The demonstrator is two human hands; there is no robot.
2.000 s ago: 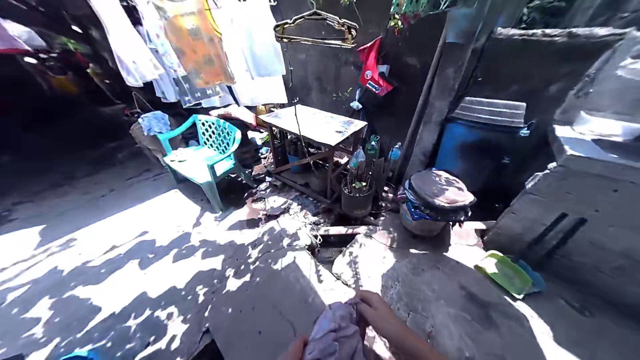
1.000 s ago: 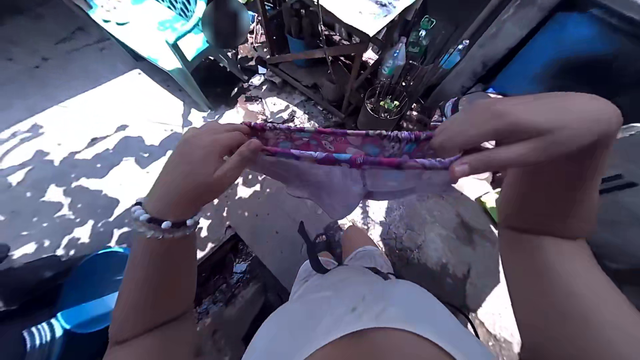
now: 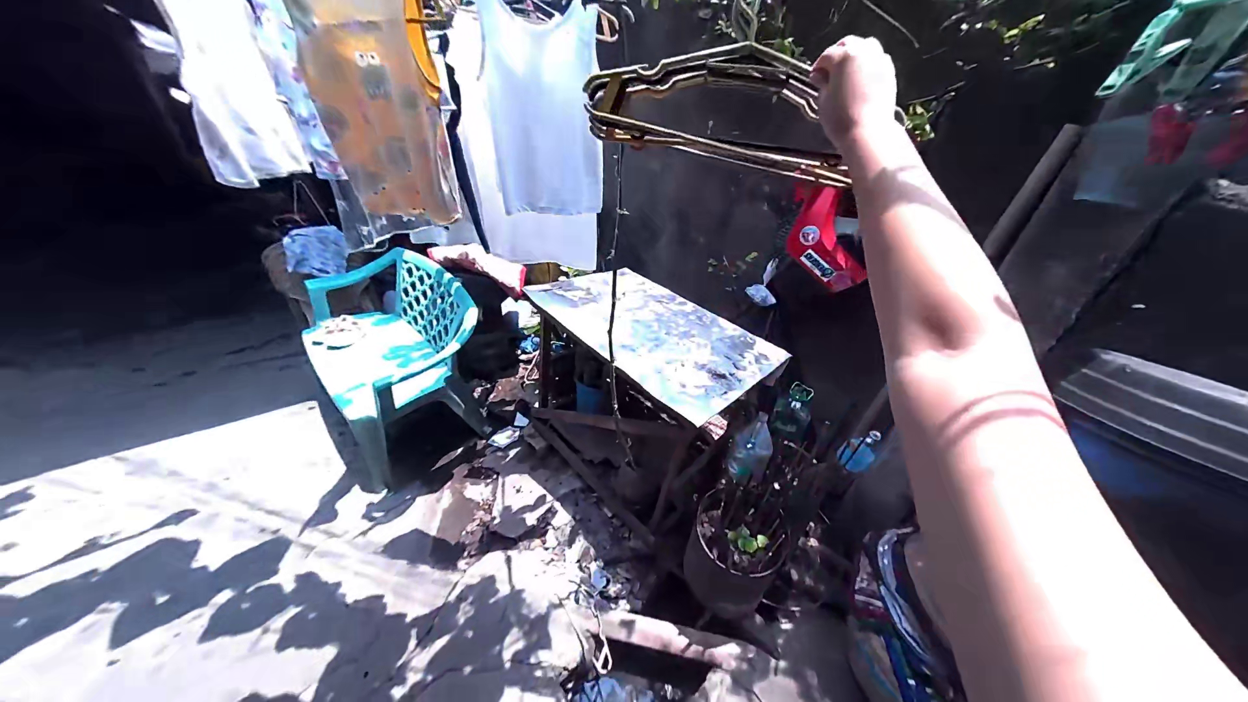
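Observation:
Raised at the upper right, my right hand (image 3: 856, 86) is closed around the right end of a bunch of brown clothes hangers (image 3: 717, 136), which hang above the table. My left hand is out of the frame, and so is the purple patterned garment. Left of the hangers hang a white tank top (image 3: 541, 107), an orange patterned garment (image 3: 375, 112) and a white garment (image 3: 229, 93). A red cloth item with printed patches (image 3: 827, 239) hangs on the wall below my right hand.
A teal plastic chair (image 3: 390, 341) stands left of a small table (image 3: 673, 336). A potted plant (image 3: 736, 561) and plastic bottles (image 3: 751, 450) are beside the table. A lidded blue container (image 3: 1150, 478) stands at the right. The paving (image 3: 244, 585) is broken near the table.
The view has tilted up from the garment that both hands held stretched one second ago. My right hand has risen to the hangers, and my left hand has left the view.

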